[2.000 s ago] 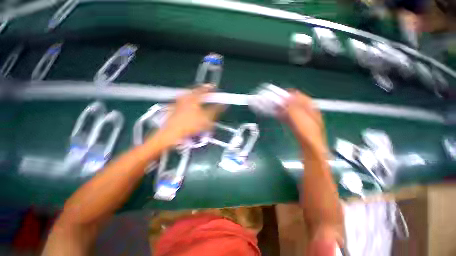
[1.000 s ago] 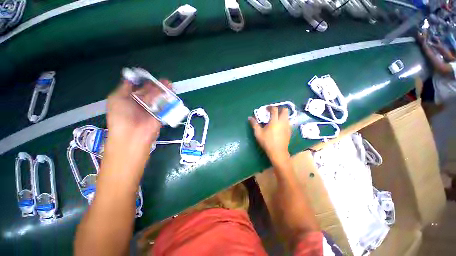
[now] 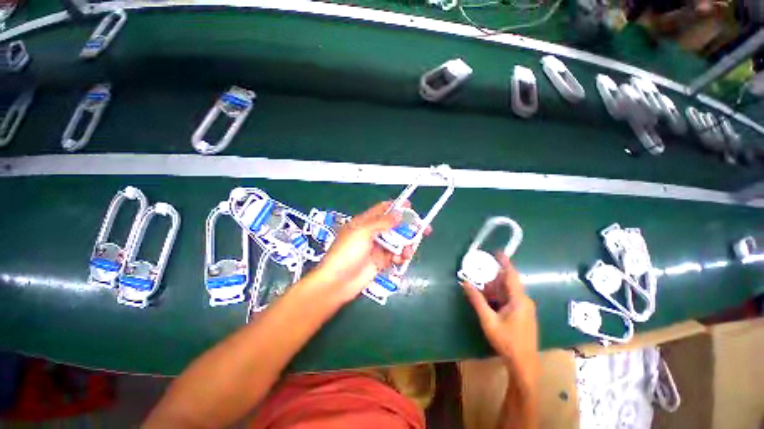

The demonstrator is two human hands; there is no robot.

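My left hand (image 3: 369,251) holds a blue-marked unit (image 3: 404,228) by its wide end, its open loop pointing up and right over the divider strip. Another blue-marked unit lies partly hidden beneath this hand. My right hand (image 3: 505,303) holds a plain white loop part (image 3: 480,266) by its round disc end, loop pointing up. The two pieces are apart. Several blue-marked units (image 3: 226,268) lie on the green ledge to the left, some overlapping. Several plain loop parts (image 3: 616,281) lie in a loose pile at the right.
A pale divider strip (image 3: 301,170) crosses behind the hands. On the belt beyond lie blue-marked units (image 3: 223,120) at left and closed units (image 3: 523,90) at right. An open carton (image 3: 536,385) with a white-filled plastic liner (image 3: 616,385) stands below the ledge edge.
The view has turned. My left hand has its unit lower, turned with the blue end near the palm. My right hand has lifted the plain part it was touching on the ledge.
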